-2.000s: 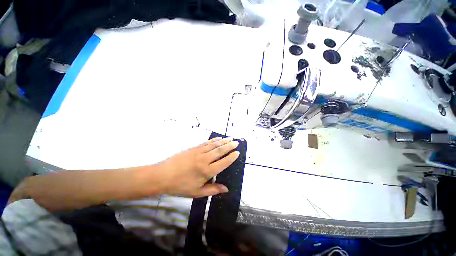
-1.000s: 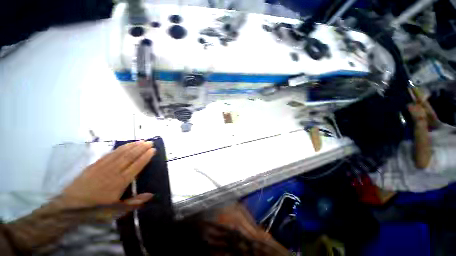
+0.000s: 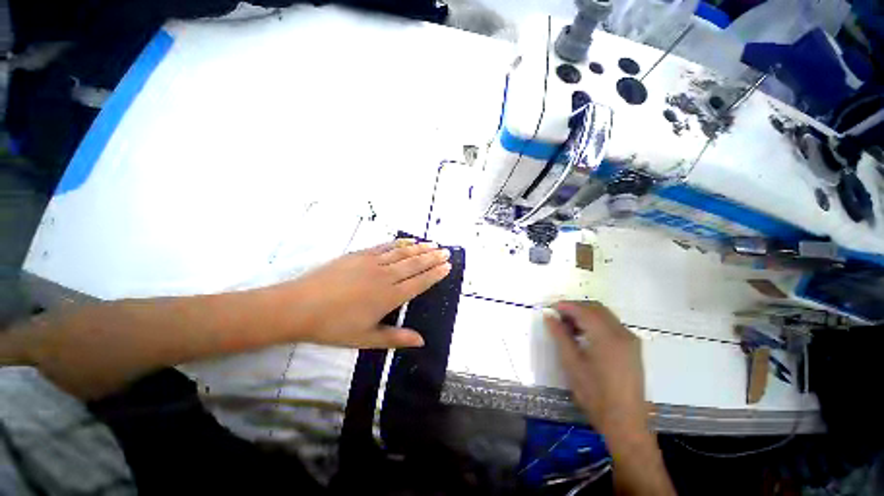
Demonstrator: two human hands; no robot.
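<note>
A black fabric panel (image 3: 432,334) lies over the table's front edge, left of and nearer me than the needle area (image 3: 502,211). A thin white strip (image 3: 382,387) runs along it, with more black cloth on its left. My left hand (image 3: 373,295) lies flat on the panel's far end, fingers extended and thumb apart, gripping nothing. My right hand (image 3: 603,360) is over the table to the right of the panel, fingers curled. A small dark spot shows at its fingertips; whether it holds something is unclear.
The white machine head (image 3: 538,92) with a blue stripe stands at upper right. A small brown tab (image 3: 757,375) is at the right table edge. A measuring tape (image 3: 504,395) runs along the front edge. Dark cloth lies beyond the table at upper left.
The view swung right, then back left. My right hand has come up over the table from below its front edge. My left hand stays flat on the black panel.
</note>
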